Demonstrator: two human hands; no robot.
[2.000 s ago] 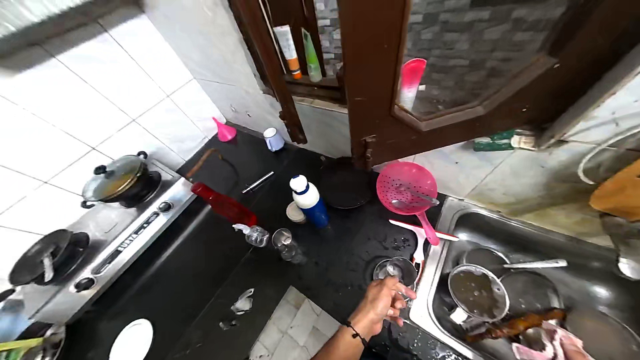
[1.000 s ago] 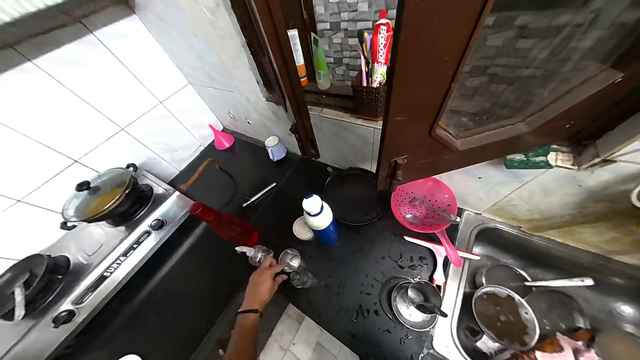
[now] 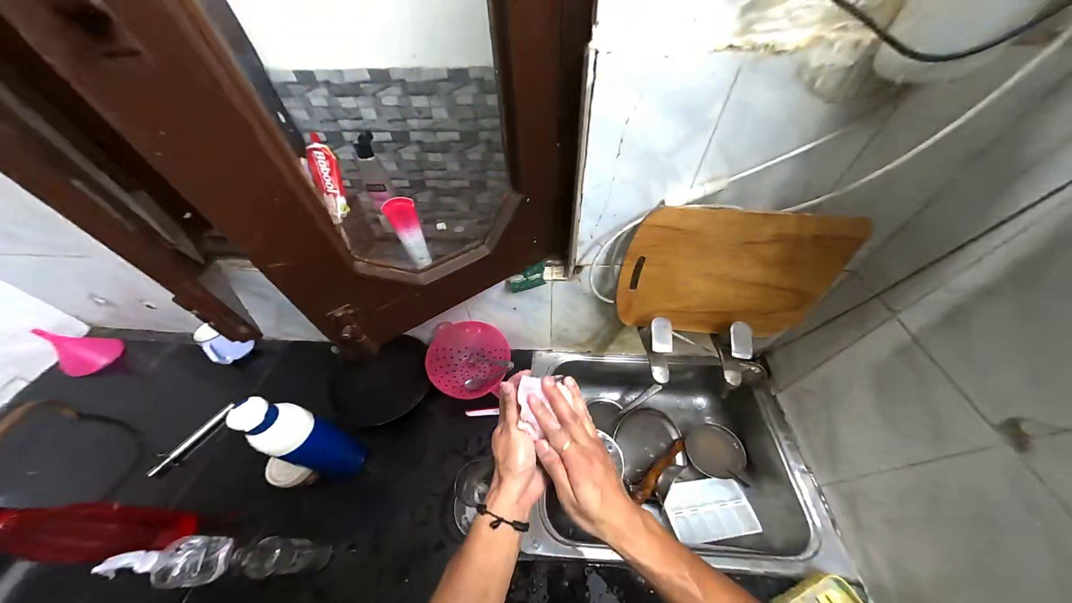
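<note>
My left hand (image 3: 515, 452) and my right hand (image 3: 582, 465) are pressed around a pinkish-white cloth (image 3: 531, 404), over the left edge of the steel sink (image 3: 791, 452). A dark cord bracelet is on my left wrist. Behind the hands lies a pink plastic colander (image 3: 456, 358) with a metal utensil in it. Steel bowls (image 3: 473, 494) sit on the counter, left of my left wrist. The sink holds a pan of murky liquid (image 3: 714, 452), a round metal dish (image 3: 647, 440) and a white sectioned tray (image 3: 712, 509).
A blue and white bottle (image 3: 314, 440), a black pan (image 3: 381, 385), a red bottle (image 3: 92, 529) and clear plastic bottles (image 3: 194, 561) are on the black counter. The brown cabinet door (image 3: 402, 306) hangs open above it. A wooden cutting board (image 3: 741, 268) leans behind the two taps (image 3: 662, 339).
My left hand has left the clear containers on the counter and is now together with my right hand on the cloth. The view has swung right towards the sink.
</note>
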